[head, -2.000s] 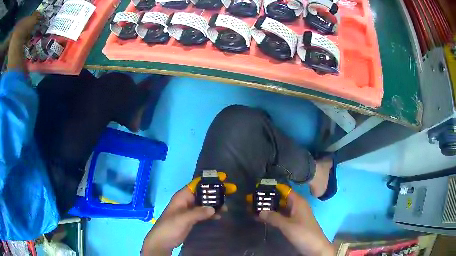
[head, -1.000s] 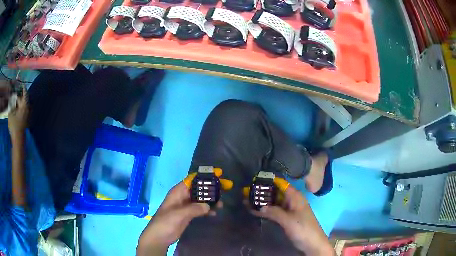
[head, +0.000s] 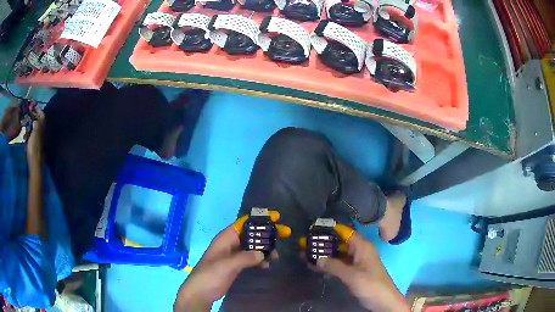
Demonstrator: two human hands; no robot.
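My left hand holds a black smartwatch upright over my lap, its lit screen showing a white menu list on black. My right hand holds a second smartwatch beside it, with a similar list on its screen. Each thumb rests at the lower edge of its watch. Orange-yellow finger covers show beside both watches. A short pale strap piece shows above each case. The two watches are apart from each other.
A salmon-pink foam tray with rows of watches lies on the green bench. Another tray bears a paper sheet. A person in blue sits left, by a blue stool. A grey machine box stands right.
The lists on both watch screens have changed slightly. The neighbour's hand has left the left tray and now holds a small dark thing over the lap. My hands stay nearly in place.
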